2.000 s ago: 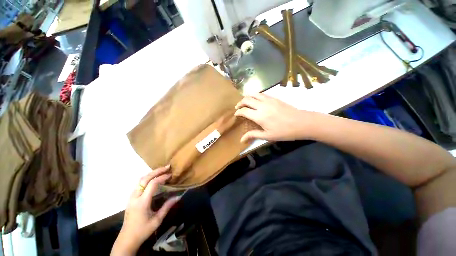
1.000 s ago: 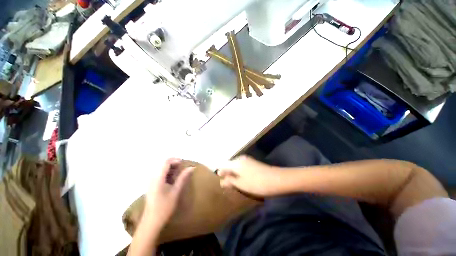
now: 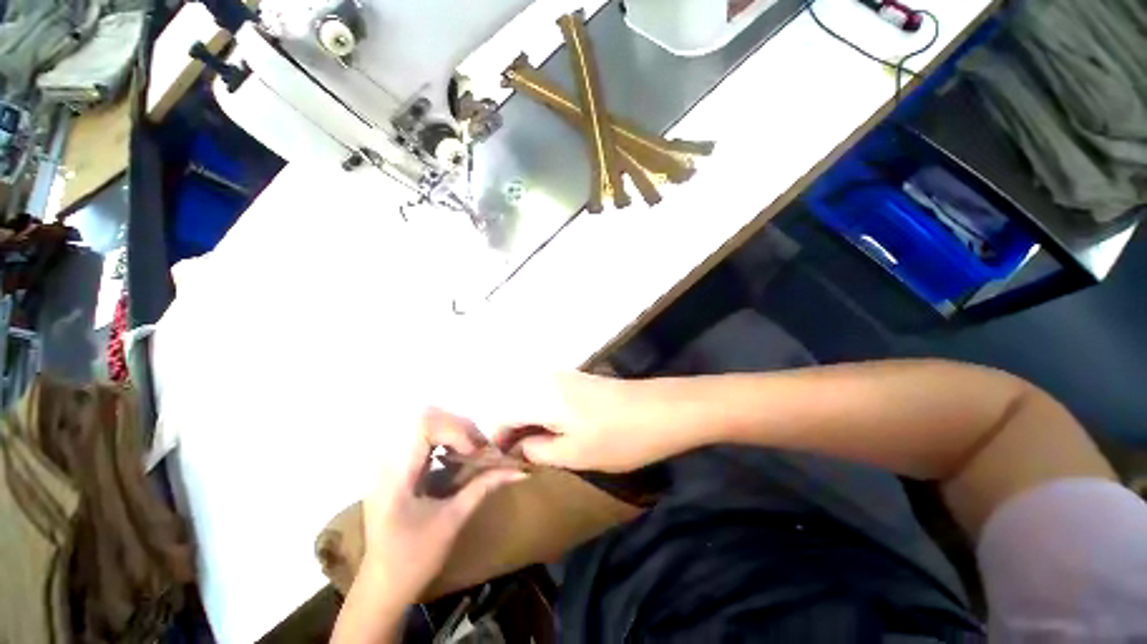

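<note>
A tan-brown fabric panel (image 3: pixel 528 518) lies over the table's front edge and my lap, folded or bunched at its upper edge. My left hand (image 3: pixel 421 497) pinches that edge between thumb and fingers. My right hand (image 3: pixel 572 421) grips the same edge just to the right, its fingertips near those of my left hand. The fingers hide the part of the cloth between them. Several brown zippers with gold teeth (image 3: pixel 594 113) lie crossed on the machine bed, right of the needle area (image 3: pixel 476 216), which has no cloth under it.
The white sewing machine (image 3: pixel 415 63) stands across the top. A red and dark tool (image 3: pixel 896 13) with a looped cord lies at upper right. A blue bin (image 3: pixel 931 239) is below the table at right, near grey-green garments (image 3: pixel 1069 113). Brown pieces (image 3: pixel 94 503) hang at far left.
The panel has come from beside the needle down to the front edge and lap. Since one second ago, my hands have closed together on its upper edge. The view has shifted.
</note>
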